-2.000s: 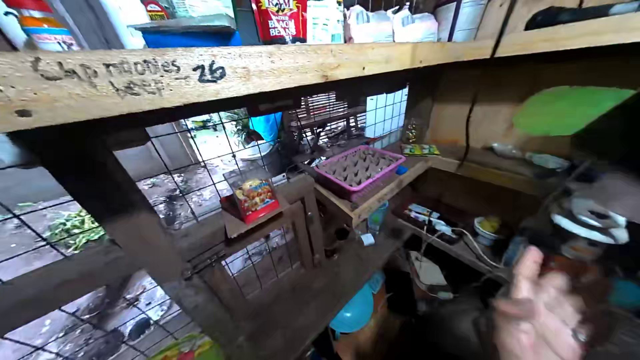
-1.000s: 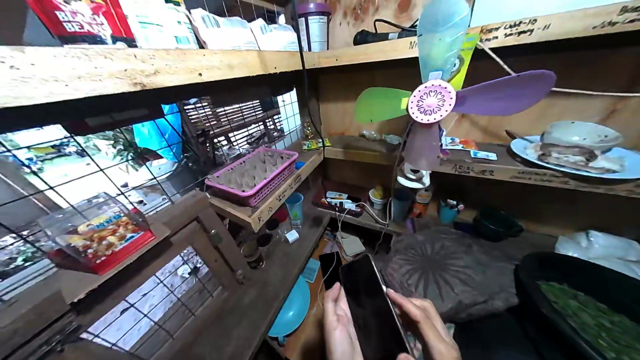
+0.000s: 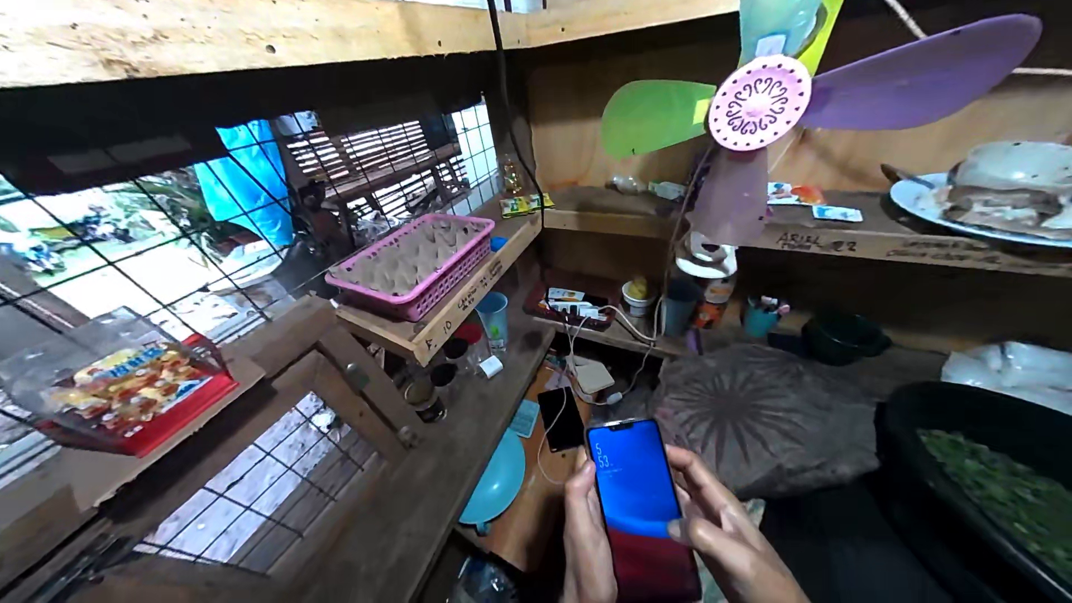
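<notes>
A smartphone (image 3: 641,502) with a lit blue and red screen is held upright between both hands at the lower middle. My left hand (image 3: 584,532) grips its left edge. My right hand (image 3: 729,528) holds the right edge, its thumb over the lower part of the screen. Just behind, a second smartphone (image 3: 561,419) with a dark screen lies on the wooden surface beside a white cable (image 3: 548,456). A turquoise plastic basin or lid (image 3: 496,481) is left of my left hand. A sack-like bundle (image 3: 745,419) sits beyond my right hand.
A fan with coloured blades (image 3: 760,102) stands at upper right. A pink plastic basket (image 3: 419,260) with an egg tray rests on a ledge at left, near a clear container with a red base (image 3: 142,385). A black tub of green leaves (image 3: 946,419) is at right; a plate (image 3: 913,197) sits above.
Two seconds ago one hand was raised at right; a second ago both hands held the phone with its screen dark. Now the screen is lit. The view has turned right.
</notes>
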